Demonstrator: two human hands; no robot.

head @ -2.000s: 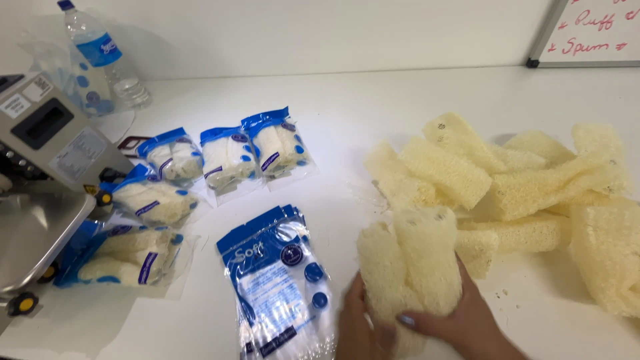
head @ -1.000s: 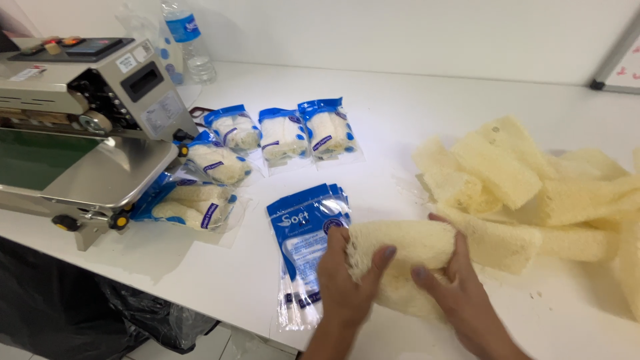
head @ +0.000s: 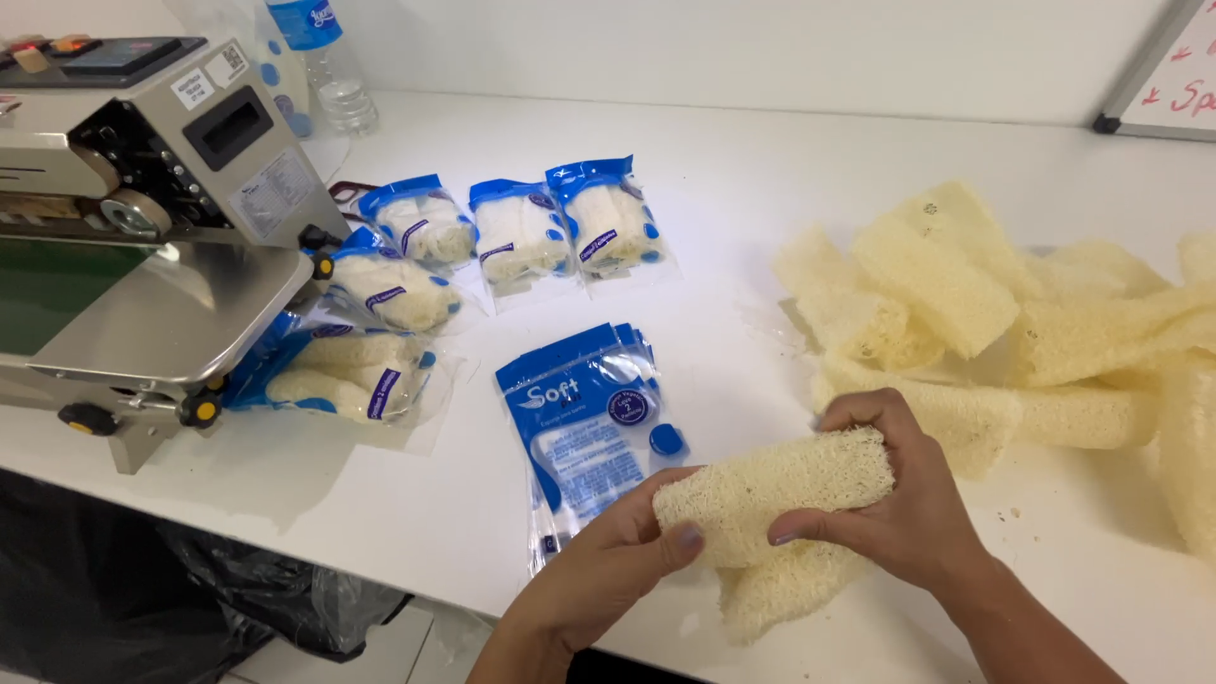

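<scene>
Two pale loofah pieces [head: 779,489] lie between my hands, one rolled on top and another below it. My left hand [head: 617,551] grips their left end, thumb in front. On the right end is my right hand [head: 893,494], its thumb across the front and its fingers behind. Just left of them lies a stack of flat blue and clear plastic bags [head: 589,418], partly covered by my left hand. A pile of flattened and curled loofah pieces [head: 940,275] is on the right. Several filled loofah packets [head: 522,237] stand out at the upper left.
A metal band sealing machine [head: 180,313] occupies the left side of the white table [head: 741,209]. A plastic water bottle [head: 332,76] stands behind it. A whiteboard [head: 1173,95] is at the back right. Black plastic bags [head: 114,579] hang below the table's front edge.
The loofah pieces, held upright two seconds ago, now lie sideways between my hands. My view has swung left, bringing more of the machine into sight.
</scene>
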